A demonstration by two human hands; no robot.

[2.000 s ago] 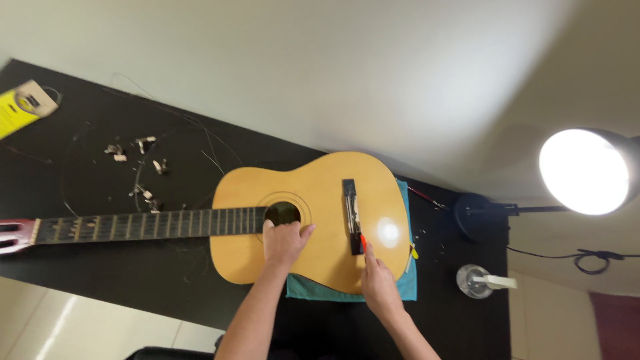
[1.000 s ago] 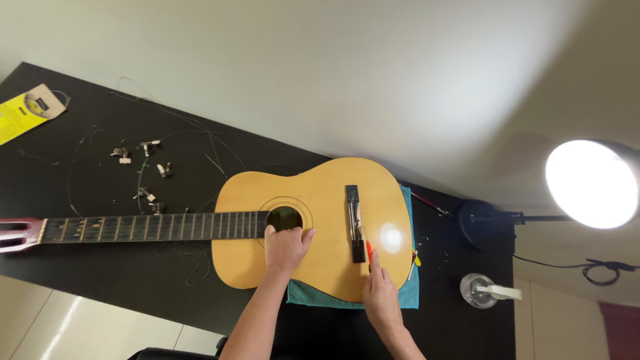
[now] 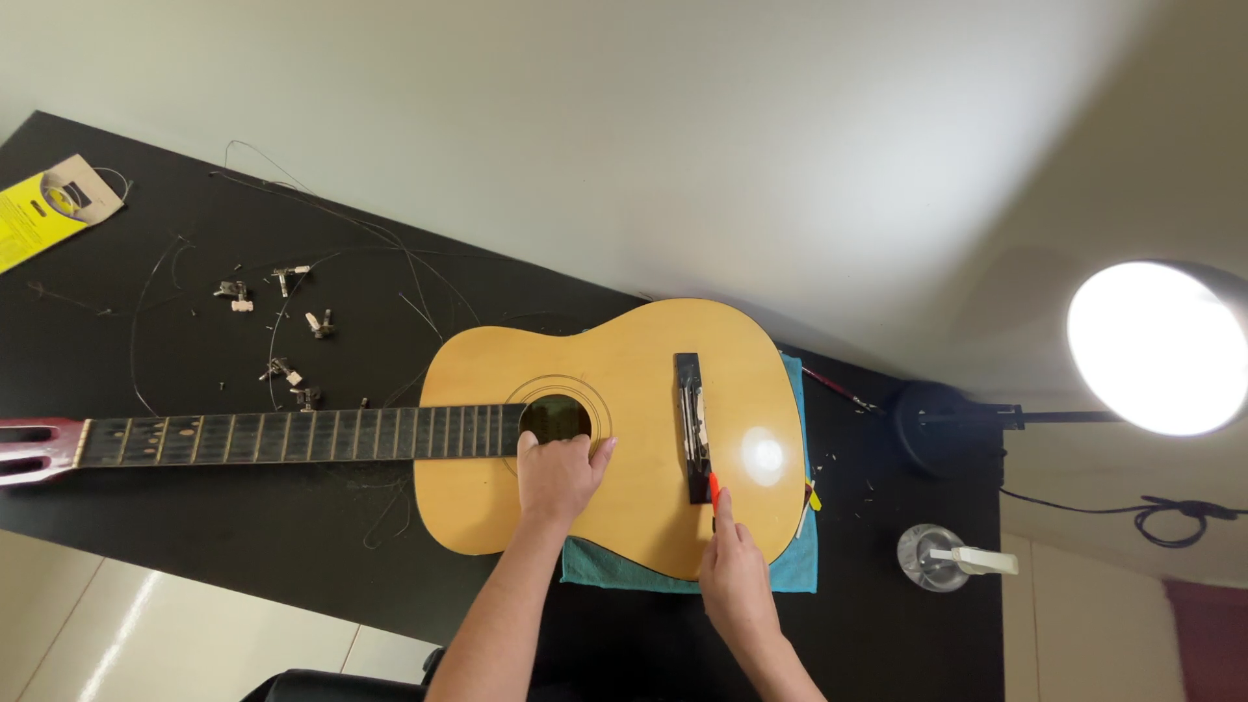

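Note:
An acoustic guitar [image 3: 634, 361] without strings on it lies face up, its neck pointing left and its body partly on a teal cloth [image 3: 795, 575]. My left hand [image 3: 563, 478] rests at the lower edge of the sound hole [image 3: 558, 419], with some fingertips hidden over the rim. My right hand [image 3: 733, 575] grips a slim tool with an orange part [image 3: 715, 490], index finger laid along it. The tool's tip is at the lower part of the dark bridge [image 3: 688, 429], whose surface looks scraped and pale in places. What kind of tool it is cannot be told.
Left on the black table [image 3: 292, 556] lie tuning machines [image 3: 283, 370], loose strings [image 3: 414, 263] and a yellow string packet [image 3: 49, 210]. A lit lamp [image 3: 1155, 346], its base [image 3: 931, 429], a clear spray bottle [image 3: 934, 558] and a thin brush-like tool [image 3: 838, 387] are at the right.
The orange tool and my right hand have shifted slightly about the bridge's lower end. My left hand stays by the sound hole.

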